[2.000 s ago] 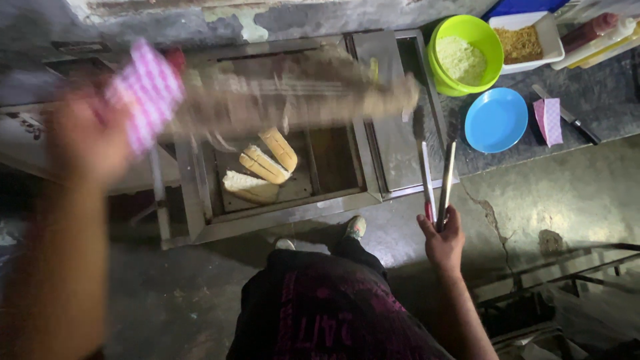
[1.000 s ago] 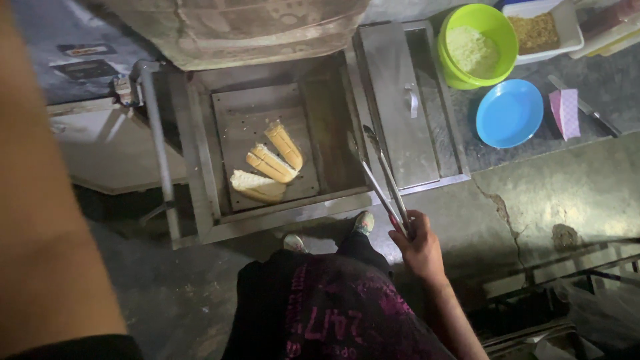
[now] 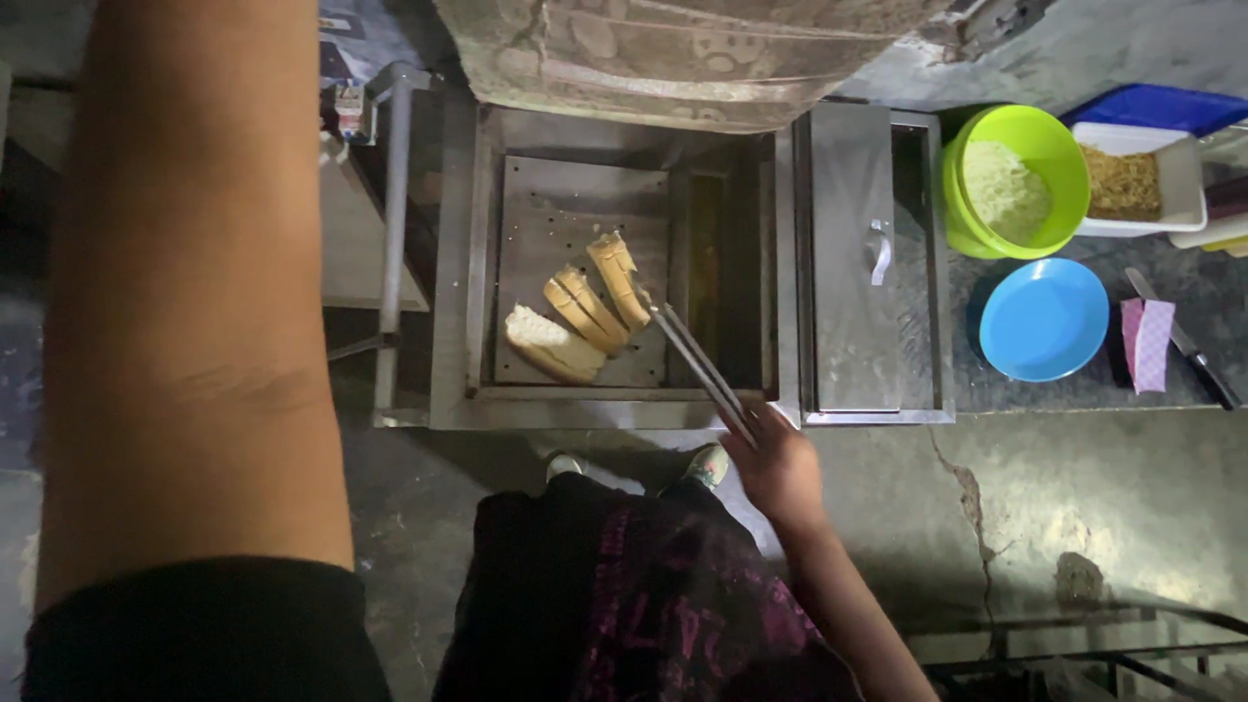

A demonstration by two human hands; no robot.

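Note:
My right hand (image 3: 775,453) is closed around metal tongs (image 3: 707,369). The tong tips touch or almost touch the rightmost bread piece (image 3: 617,278), whose far end shows a bitten or torn edge. Beside it lie slit bread pieces (image 3: 588,310) and, at the left, a bread half (image 3: 551,343) with its white crumb up. All rest on a perforated metal plate (image 3: 585,195) inside a deep steel bin (image 3: 468,322). My left arm reaches upward along the left of the view; its hand is beyond the frame. A patterned cloth (image 3: 663,58) hangs over the bin's far side.
Right of the bin is a steel sliding lid (image 3: 853,322) with a handle. Farther right are a green bucket (image 3: 1072,185) of white shreds, a white tub (image 3: 1191,190) of golden bits, a blue plate (image 3: 1043,320), checkered paper (image 3: 1153,346) and a knife (image 3: 1204,366). A metal rail (image 3: 394,224) runs at left.
The cloth has been lifted off the bin toward its far side. My right hand has brought the tongs left to the bread. My left hand, seen earlier with checkered paper, has gone out of view.

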